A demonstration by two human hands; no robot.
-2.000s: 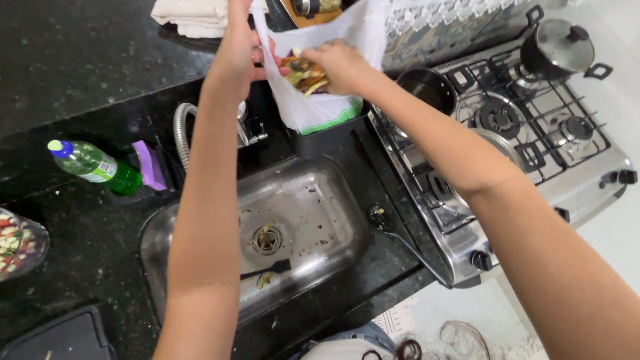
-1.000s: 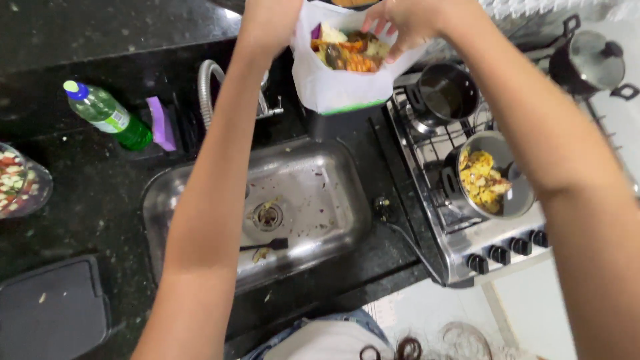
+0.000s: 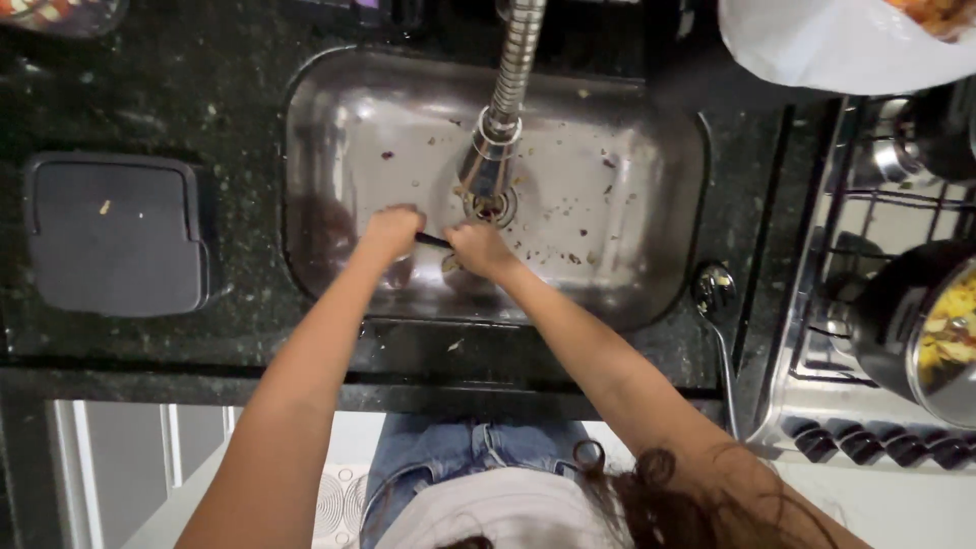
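Both my hands are low inside the stainless steel sink (image 3: 366,175), near its front wall. A dark utensil's handle (image 3: 435,241) runs between them; the rest of it is hidden. My left hand (image 3: 395,229) is closed at its left end, and my right hand (image 3: 479,245) is closed around its right part, just below the drain (image 3: 499,207). Over the drain hangs the metal spout of a spring-neck faucet (image 3: 492,149). Food scraps lie scattered over the sink floor.
A dark lidded container (image 3: 114,236) sits on the left counter. Right of the sink lies a metal slotted spoon (image 3: 717,305), beside the gas stove with a pot of food (image 3: 900,320). A white bag (image 3: 808,46) with food scraps is at upper right; a glass bowl (image 3: 69,15) is upper left.
My hands have left the white bag and come down into the sink, where they hold the dark utensil that lay there before. The view has shifted down toward the sink.
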